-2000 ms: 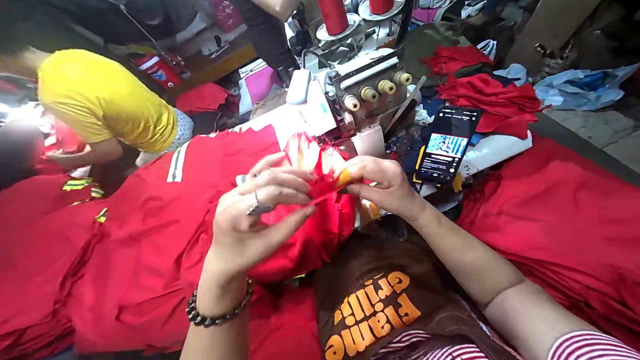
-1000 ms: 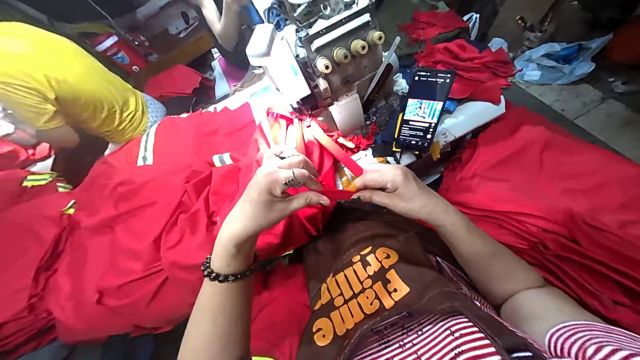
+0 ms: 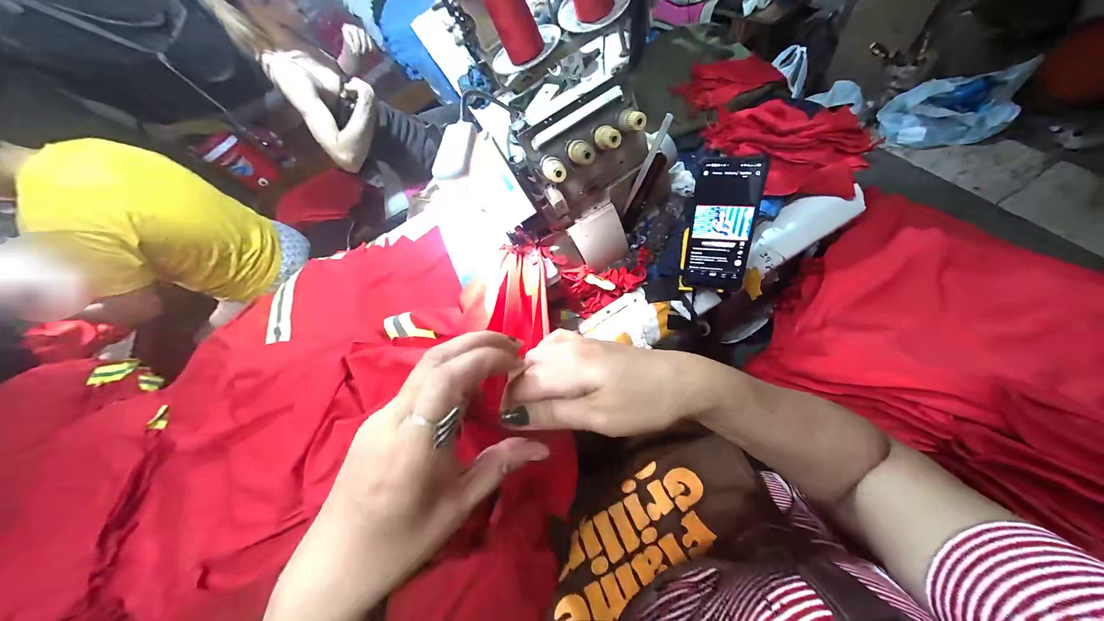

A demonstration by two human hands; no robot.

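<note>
Red fabric [image 3: 293, 448] with reflective strips spreads over the left side and runs up to a serger-type sewing machine [image 3: 586, 147]. My right hand [image 3: 595, 384] has its fingers closed on an edge of the red fabric, just below the machine's bright work area. Close beside it on the left is my left hand [image 3: 431, 431], ringed, its thumb and fingers apart; its fingertips are near the right hand's. Whether they touch the cloth cannot be told. Gathered red cloth [image 3: 522, 297] stretches from the machine toward both hands.
Red thread cones [image 3: 515, 30] stand behind the machine. A phone [image 3: 724, 220] leans to its right, beside red scraps [image 3: 785, 142]. Stacked red fabric [image 3: 957, 345] lies at the right. A person in a yellow shirt [image 3: 147, 216] bends at the left; another person [image 3: 323, 95] sits behind.
My left thumb and fingers have parted; earlier they pinched a red strip together with my right hand. The person in yellow remains bent over at the left.
</note>
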